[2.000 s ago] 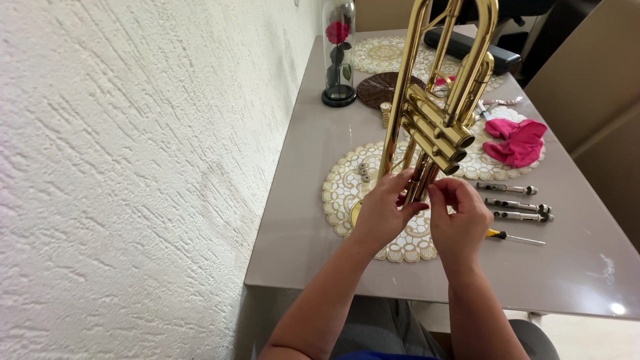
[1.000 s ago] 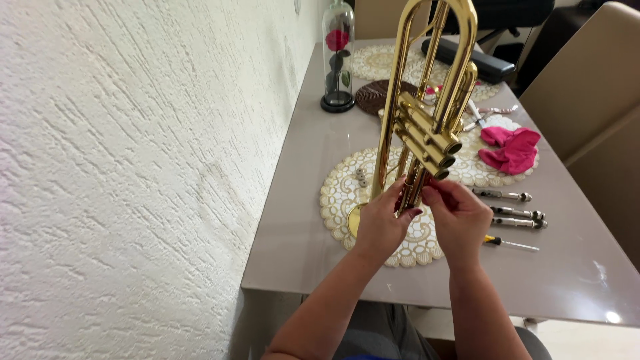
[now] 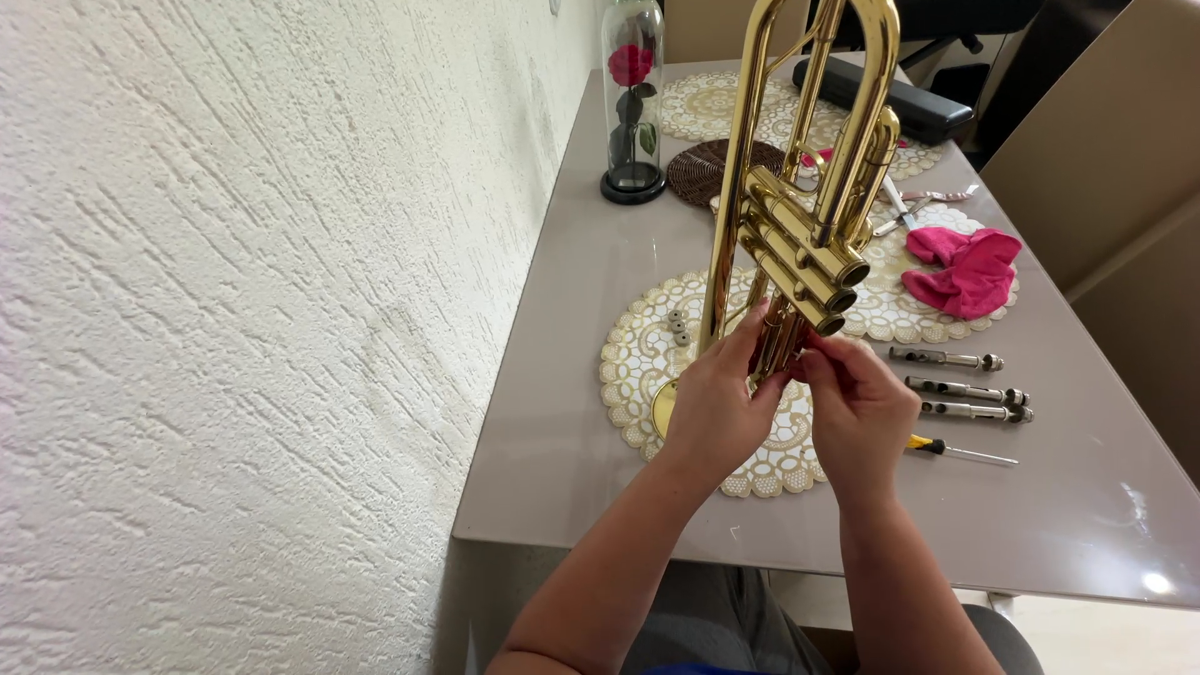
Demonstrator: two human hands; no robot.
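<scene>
A brass trumpet [image 3: 802,253] stands upright, bell down on a gold-and-white lace placemat [image 3: 637,352], its open valve casings facing right. My left hand [image 3: 722,403] grips its lower tubing just below the casings. My right hand [image 3: 858,412] has thumb and index finger pinched at the tubing there; a tiny pale bit shows at the fingertips, too small to name. Three metal piston valves [image 3: 947,360] lie on the table right of my right hand. Beside them is a screwdriver [image 3: 975,456] with a yellow and black handle. Small round valve caps or buttons [image 3: 679,328] rest on the placemat.
A glass dome with a red rose [image 3: 632,103] stands near the textured wall [image 3: 281,281]. Further back are a brown woven mat [image 3: 698,173], a black case [image 3: 900,103] and another placemat [image 3: 684,108]. A pink cloth [image 3: 966,272] lies at the right, near thin utensils [image 3: 900,211].
The trumpet's top has tilted slightly between frames. Both hands stay at its lower tubing, with the right fingers still pinched there.
</scene>
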